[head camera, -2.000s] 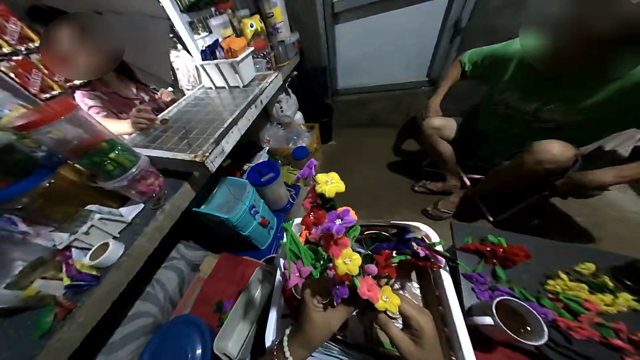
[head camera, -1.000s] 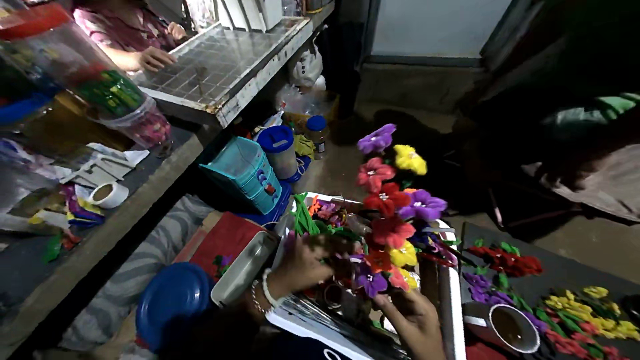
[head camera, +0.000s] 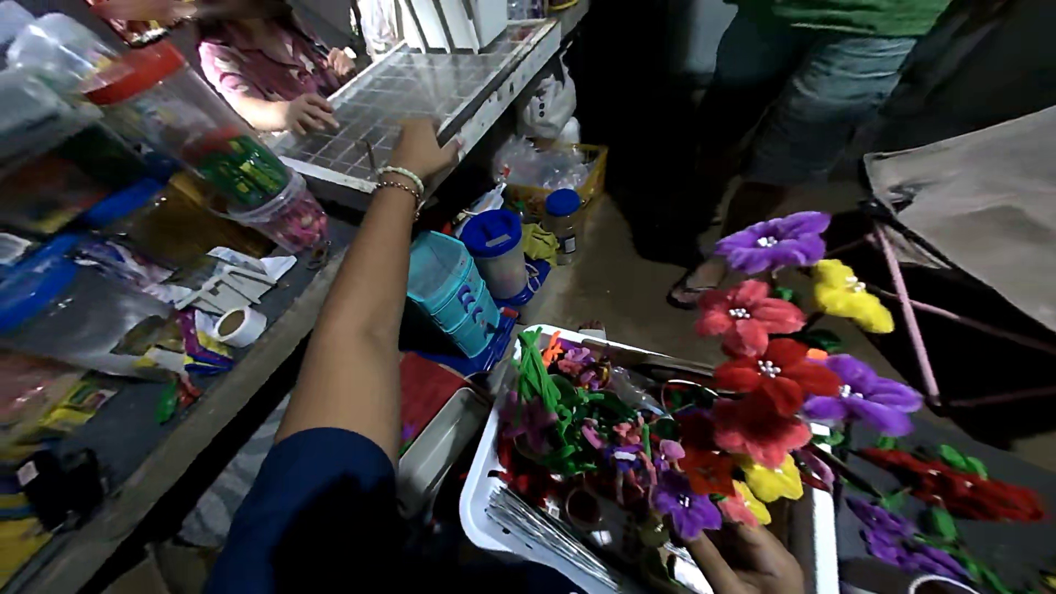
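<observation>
My left hand (head camera: 422, 153), with two beaded bracelets on the wrist, reaches to the near edge of a tiled counter (head camera: 371, 107); its fingers are blurred, and I cannot tell whether they hold anything. My right hand (head camera: 742, 561) holds the lower end of a bunch of fuzzy craft flowers (head camera: 767, 371) in red, coral, purple and yellow with beaded centres. The bunch rises above a white plastic tray (head camera: 483, 495), which holds green fuzzy stems (head camera: 536, 371), small flower parts and a bundle of thin wires (head camera: 549, 528).
A person's hand (head camera: 309, 114) rests on the counter's far side. Another person in a green shirt and shorts (head camera: 841, 107) stands beyond a folding chair (head camera: 973, 206). Plastic jars (head camera: 223, 148) and a tape roll (head camera: 239, 327) are at left, a teal drawer box (head camera: 454, 297) mid-floor, more flowers (head camera: 949, 487) at right.
My left hand has left the flower bunch and stretched forward to the counter. My right hand still holds the bunch. The person in green, seated two seconds ago, is now standing.
</observation>
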